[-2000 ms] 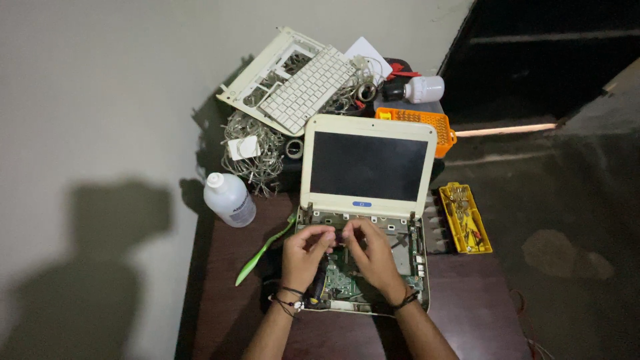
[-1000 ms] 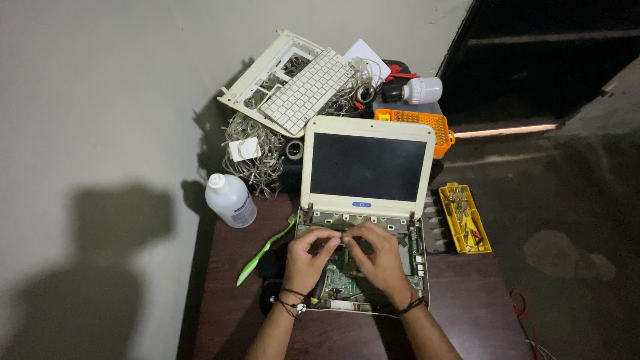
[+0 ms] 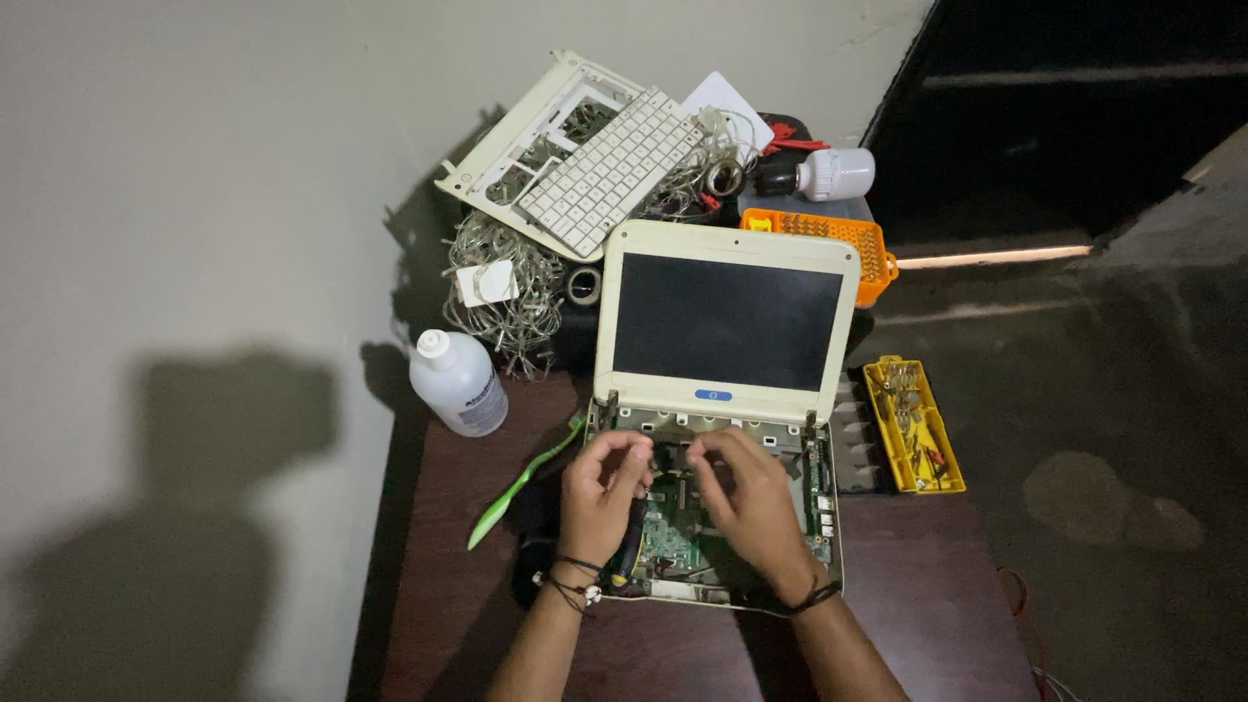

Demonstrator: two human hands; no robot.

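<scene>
A small cream laptop [image 3: 731,234] stands with its screen raised and its base uncovered, showing a green circuit board [image 3: 673,536]. Over the left part of that base is my left hand [image 3: 602,497], thumb and fingertips close together; whether something small is between them cannot be told. My right hand [image 3: 751,497] hovers over the middle of the base, its fingers bent and the thumb a little apart from them; its fingertips are too small to read clearly. A dark-handled tool [image 3: 629,546] with yellow parts lies beside my left wrist, partly hidden by the hand.
Left of the laptop are a green toothbrush [image 3: 502,507] and a white plastic bottle [image 3: 458,385]. Behind lie a loose keyboard [image 3: 614,171], a cream laptop casing [image 3: 507,127], tangled wires [image 3: 507,322], tape rolls, a white bulb [image 3: 840,175] and an orange bit case [image 3: 877,278]. At right sits a yellow tool case [image 3: 882,429].
My hands, whose fingertips met over the laptop base a second ago, are now apart, with a gap between them.
</scene>
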